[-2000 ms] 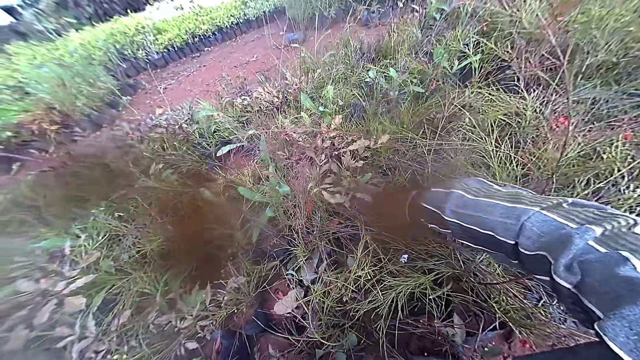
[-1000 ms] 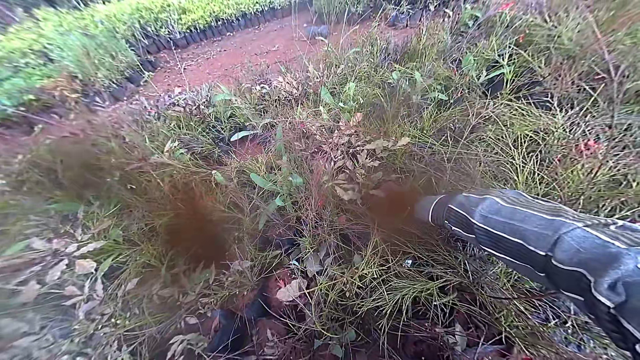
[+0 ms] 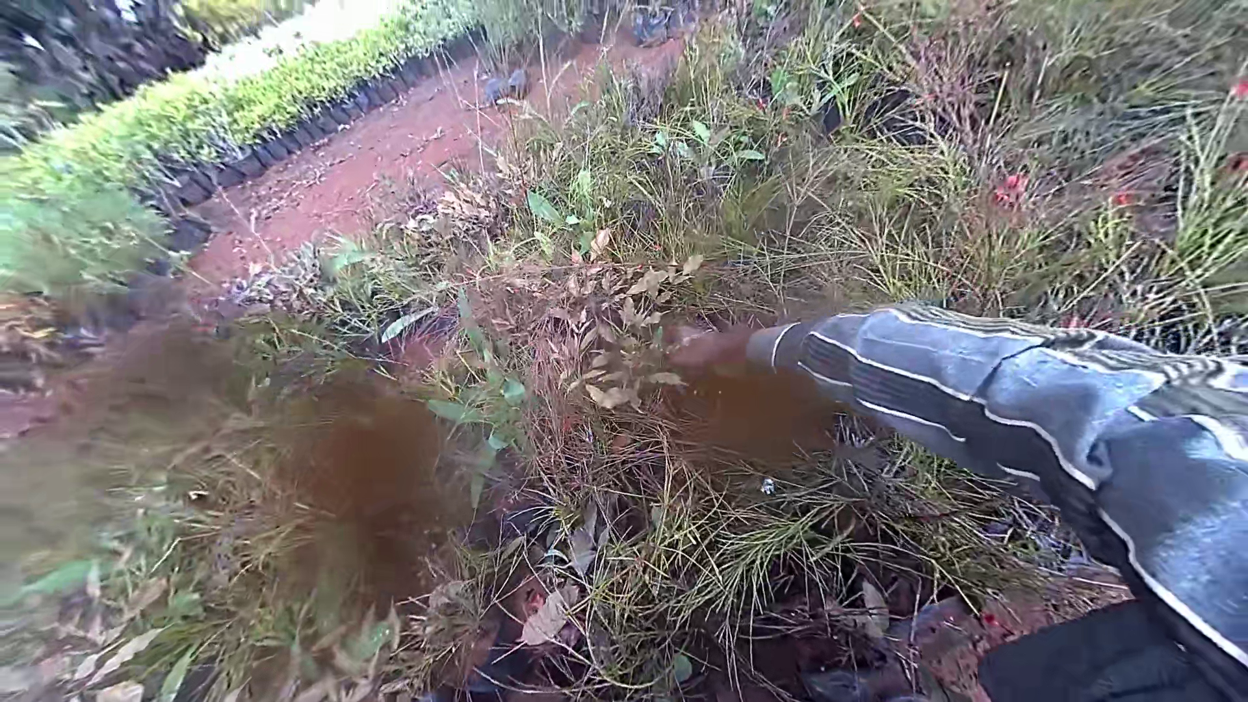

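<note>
A striped grey sleeve (image 3: 936, 380) reaches in from the right edge. Beyond its cuff, my right hand (image 3: 717, 353) is mostly hidden by a brown smudge on the view, among thin grass stems and beside a dry, pale-leaved plant (image 3: 624, 341). Whether its fingers hold stems cannot be made out. Another brown smudge covers the grass left of centre, and my left hand cannot be seen. Green grass tufts (image 3: 731, 556) and dry fallen leaves (image 3: 551, 616) lie below the right hand.
Potted green seedlings (image 3: 263, 97) stand in dark bags along a bare red-soil path (image 3: 341, 180) at upper left. A dark object (image 3: 505, 88) lies on the path. Dense weeds with red flowers (image 3: 1011, 190) grow at upper right. Dark cloth (image 3: 1121, 653) shows at the bottom right.
The right sleeve reaches in from the right in all frames, with its cuff near the dry plant. The view has shifted somewhat between frames.
</note>
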